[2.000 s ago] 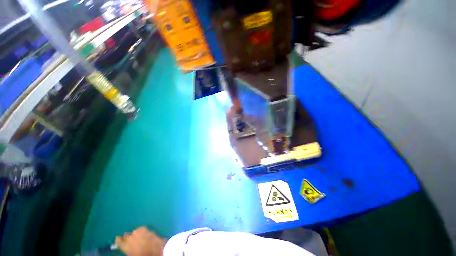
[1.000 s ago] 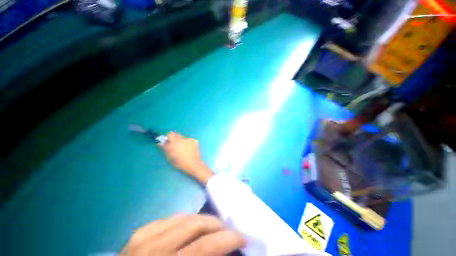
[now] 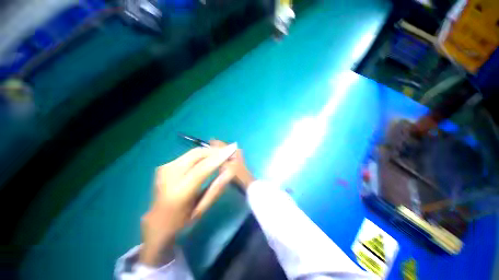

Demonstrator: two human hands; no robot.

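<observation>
My right hand [image 3: 236, 164] reaches in from the lower right and holds a slim dark rod assembly [image 3: 192, 140]. The rod's thin end sticks out to the upper left over the green work surface [image 3: 126, 202]. My left hand [image 3: 183, 188] is bare, nearer the camera, with its fingers apart and extended towards my right hand. It partly covers my right hand. I see nothing in it, and I cannot tell whether the two hands touch. The picture is blurred.
The bench press base [image 3: 396, 175] with a pale strip [image 3: 429, 229] stands on the blue table [image 3: 323, 219] at right. Warning labels [image 3: 375, 249] are in front of it. An orange panel [image 3: 473, 33] is upper right. A hanging yellow-and-white rod [image 3: 283, 19] is at top.
The view has turned left, putting the press at right. My left hand has risen from the bottom edge to beside my right hand, which still holds the rod.
</observation>
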